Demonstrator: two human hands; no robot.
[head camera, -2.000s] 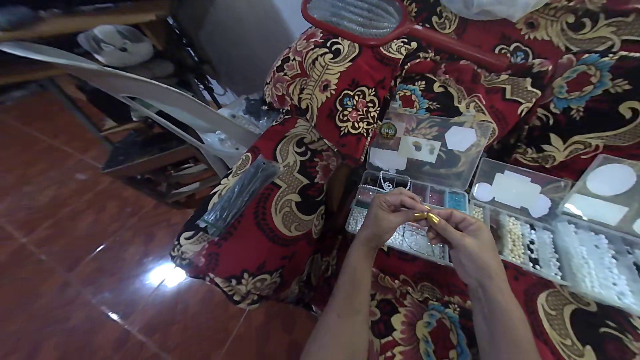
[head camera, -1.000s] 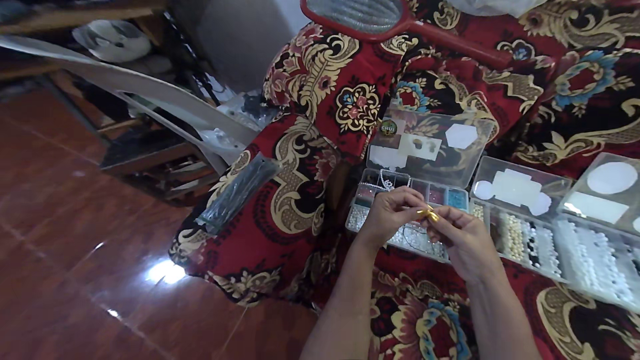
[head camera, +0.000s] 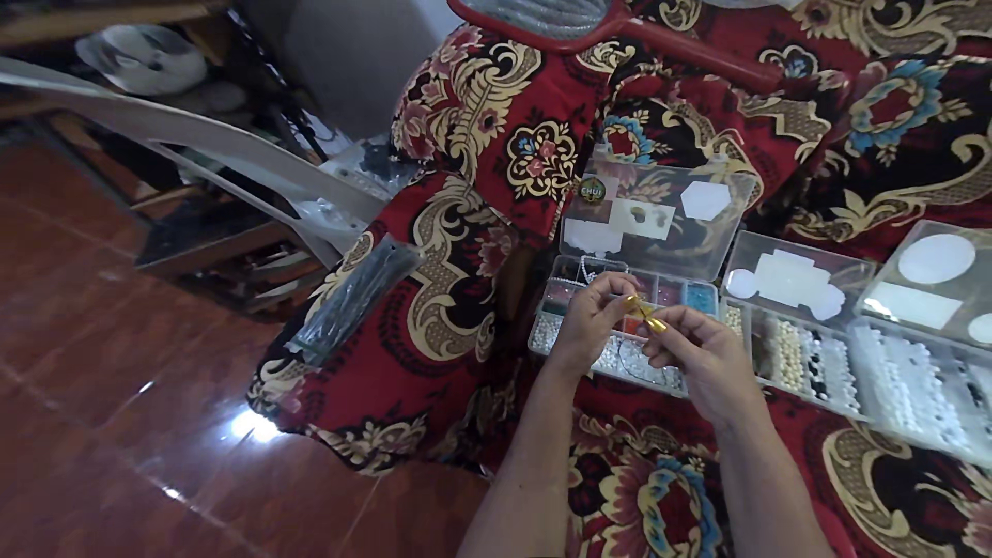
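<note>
My left hand (head camera: 593, 322) and my right hand (head camera: 701, 356) meet fingertip to fingertip above an open clear plastic bead box (head camera: 612, 364). Gold-coloured nails or tips show at both thumbs. Between the fingers there seems to be something small and thin, too fine to make out. In the box lie white pearl-like beads, with turquoise beads (head camera: 701, 298) and orange-red ones in smaller compartments. A bead strand (head camera: 589, 267) rests at its back left, and a thin loop lies over the white beads. My hands hide part of the box.
Two more open bead boxes (head camera: 810, 372) (head camera: 922, 387) stand to the right on the patterned red cloth (head camera: 434, 333). A plastic bag of dark thin pieces (head camera: 356, 302) lies on the left. Behind is a red racket (head camera: 682, 50); a pale plastic chair (head camera: 232, 163) stands at the left.
My two hands stay over the bead box, and their fingertips have shifted slightly against each other.
</note>
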